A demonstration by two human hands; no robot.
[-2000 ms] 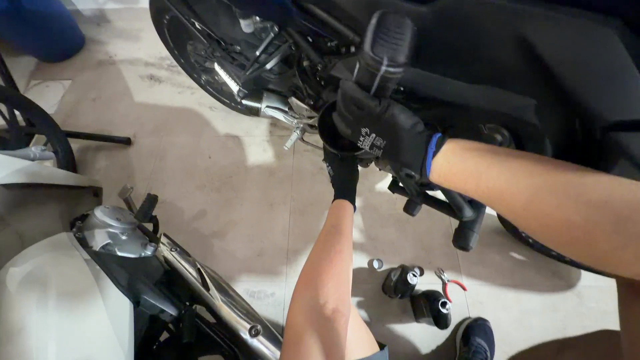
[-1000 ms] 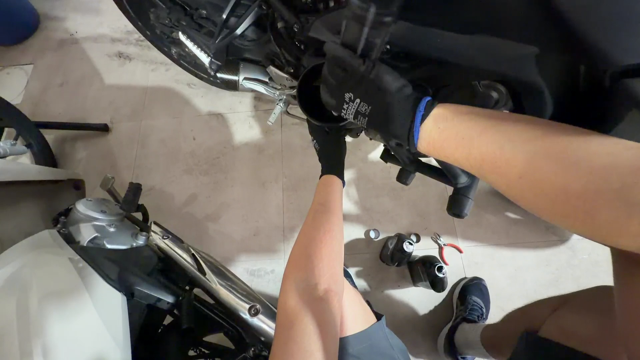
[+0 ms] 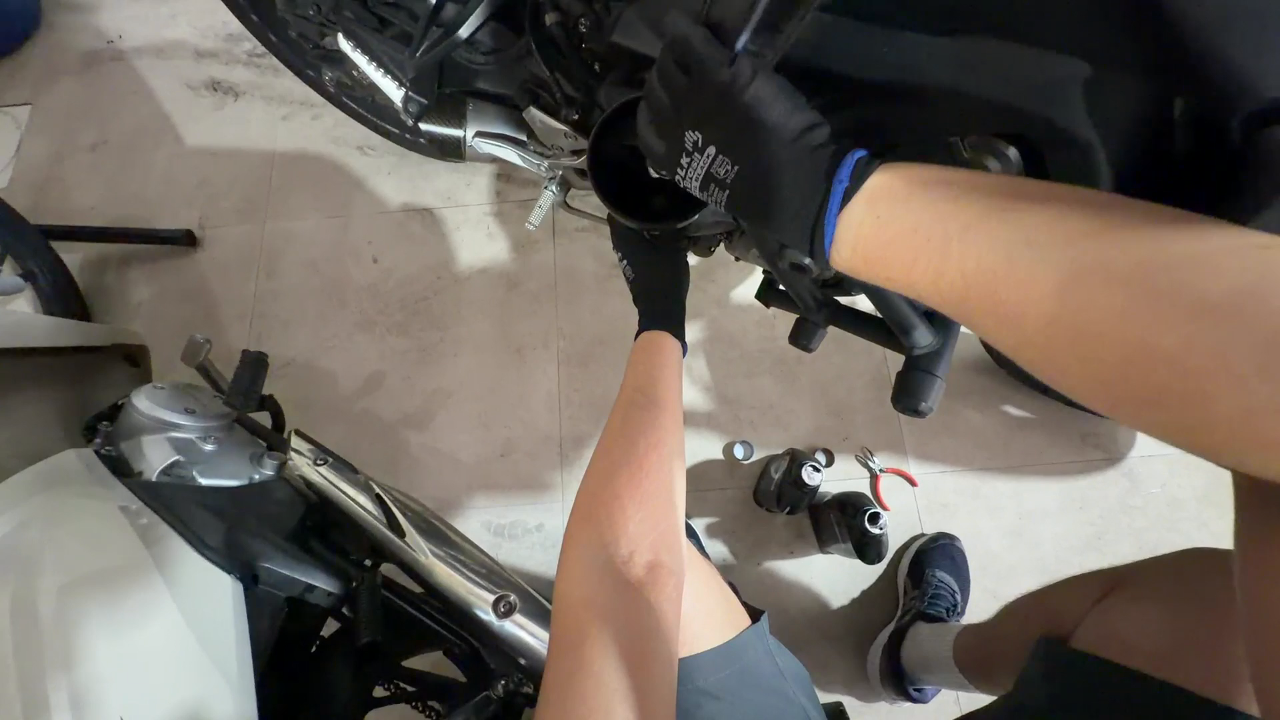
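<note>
A round black funnel (image 3: 640,175) stands by the side of a dark motorcycle, at the top centre. My left hand (image 3: 652,270), in a black glove, grips it from below; the fingers are hidden under its rim. Over the funnel is my right hand (image 3: 740,140), in a black glove with a blue cuff edge, closed around a dark bottle (image 3: 775,25). The bottle is cut off by the top edge of the view, and its mouth is hidden behind the hand. Whether liquid is running cannot be seen.
Two black open-necked bottles (image 3: 788,482) (image 3: 850,527), two small caps (image 3: 740,451) (image 3: 823,457) and red-handled pliers (image 3: 885,480) lie or stand on the tiled floor near my shoe (image 3: 932,600). The motorcycle's footpeg (image 3: 543,203) sticks out beside the funnel. Another motorcycle, with a metal exhaust (image 3: 430,540), fills the lower left.
The view has shifted, and less of the held bottle shows at the top edge. Both hands have kept their holds on the bottle and the funnel.
</note>
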